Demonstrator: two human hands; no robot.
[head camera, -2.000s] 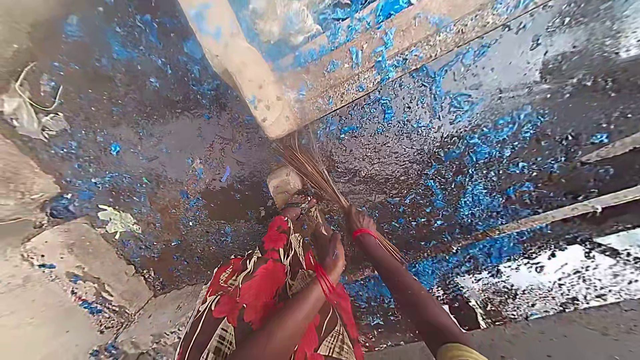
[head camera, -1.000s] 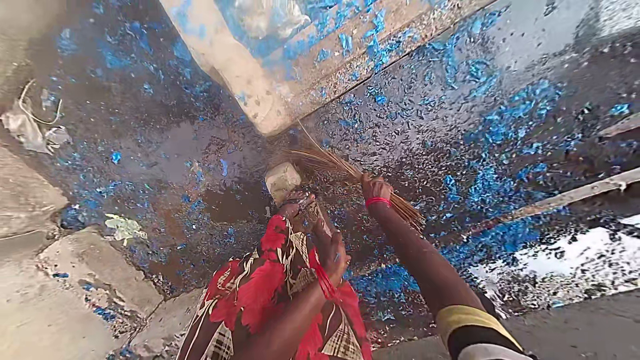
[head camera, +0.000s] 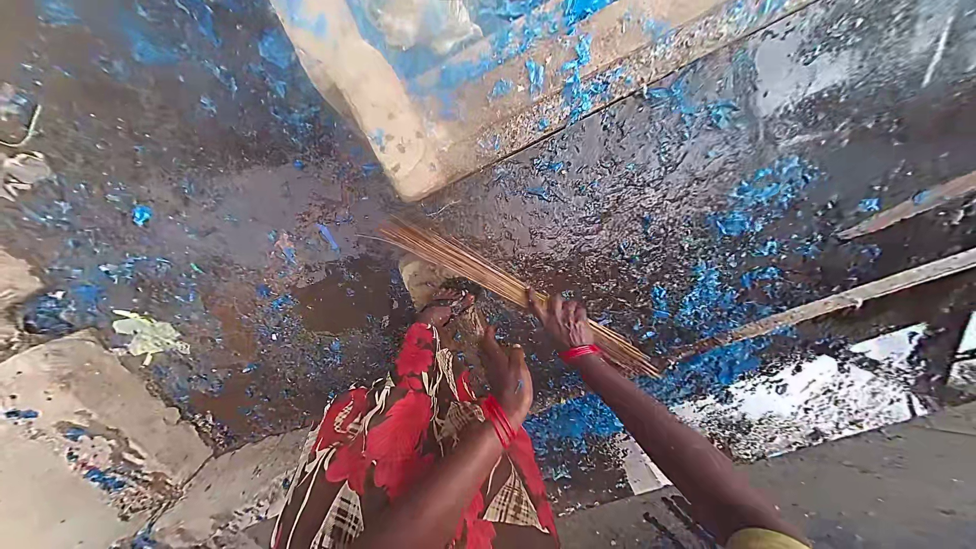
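Note:
My right hand (head camera: 564, 322) is closed around a broom of thin brown sticks (head camera: 473, 267) near its lower right end. The broom's thin tips point to the upper left, just below the corner of a pale slab. My left hand (head camera: 509, 375), with red bangles at the wrist, is beside my knee with its fingers apart and nothing seen in it. Below both lies a patterned red, black and cream cloth garment (head camera: 404, 419). A foot (head camera: 444, 306) shows past its hem, by a pale stone block (head camera: 419, 280). Wet dark ground with blue plastic scraps (head camera: 770, 191) surrounds them.
A pale raised slab (head camera: 412, 152) with blue scraps stands ahead. Long narrow strips (head camera: 846, 297) lie at the right. Concrete blocks (head camera: 99, 404) edge the lower left, near a crumpled pale plastic piece (head camera: 149, 335). Shiny water (head camera: 808, 412) lies at the lower right.
The broom, held near both hands two seconds ago, is now in my right hand away from the left. Its angle has become flatter, and its tips reach farther left.

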